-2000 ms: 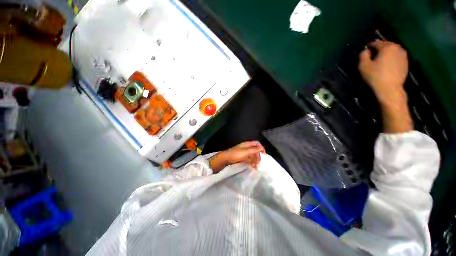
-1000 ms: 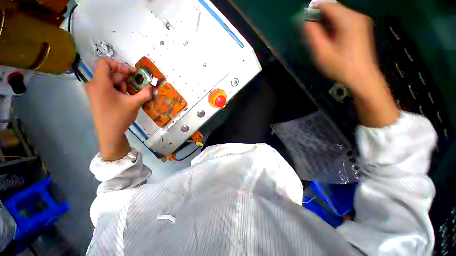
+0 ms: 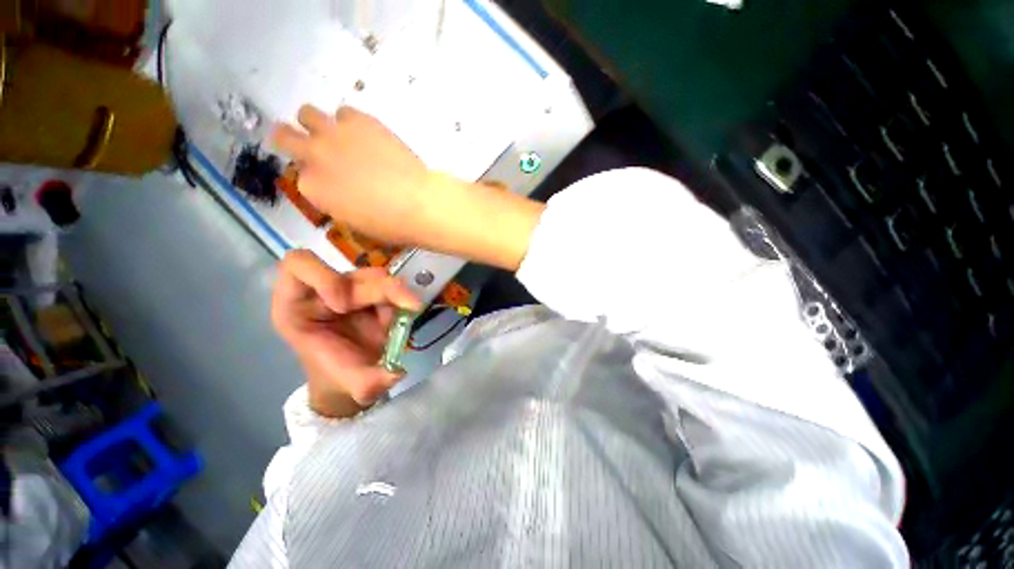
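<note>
My left hand (image 3: 334, 328) holds a pale green-silver watch housing (image 3: 397, 339) edge-on between thumb and fingers, in front of the machine's lower edge. My right hand (image 3: 361, 172) reaches across over the orange-brown fixture nest (image 3: 354, 247) on the white machine (image 3: 445, 95). It covers most of the nest, and whether its fingers hold anything is hidden. Another housing (image 3: 779, 168) lies at the left edge of the black blister tray (image 3: 906, 200).
A release liner sheet (image 3: 832, 333) with a row of rings lies beside my right sleeve. A green push button (image 3: 530, 162) shows on the machine panel; the red knob is hidden. A blue stool (image 3: 128, 467) stands lower left. A brown-yellow cylinder (image 3: 83, 117) is upper left.
My left hand has taken the housing off the nest and drawn it down toward my body. My right hand has swung from the green mat across to the nest.
</note>
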